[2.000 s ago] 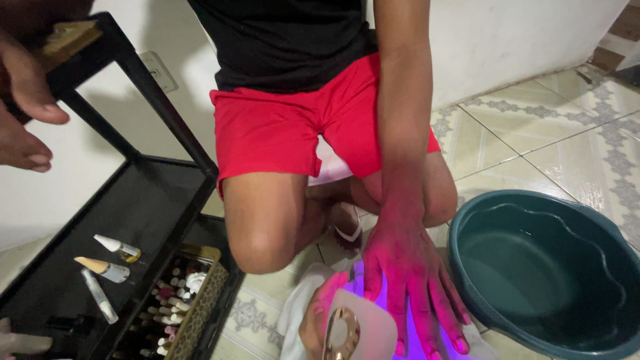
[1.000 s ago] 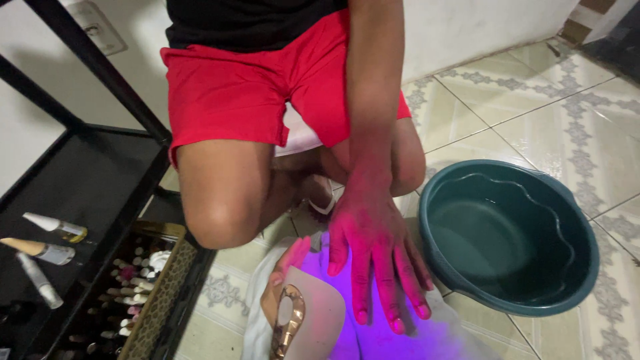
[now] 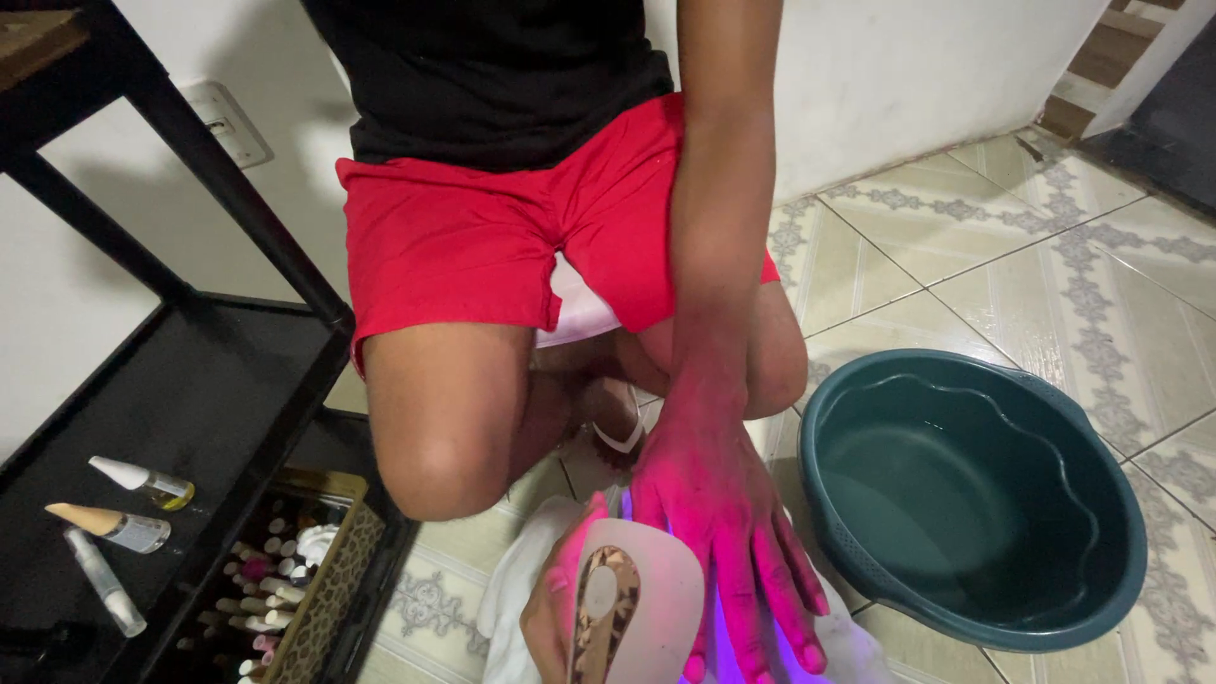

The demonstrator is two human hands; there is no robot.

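Note:
My left hand (image 3: 556, 598) comes up from the bottom edge and grips a white handheld nail lamp (image 3: 670, 589) with a brownish, gold-toned patterned inset. Purple light falls below and beside it. Just right of the lamp, a seated person's hand (image 3: 727, 484) is spread palm down, fingers toward me, lit pink. Whether it touches the lamp is unclear. A white towel (image 3: 518, 560) lies beneath the hands. My right hand is out of view.
A teal plastic basin (image 3: 912, 484) with water stands on the tiled floor at right. At left, a black shelf unit (image 3: 237, 351) holds small bottles (image 3: 123, 527) and a leopard-patterned box (image 3: 328, 579) of nail polishes. The person's knees are just beyond.
A hand at the upper left two seconds ago is out of view now. The lamp stays in my left hand beside the person's spread hand. The view has shifted and moved back.

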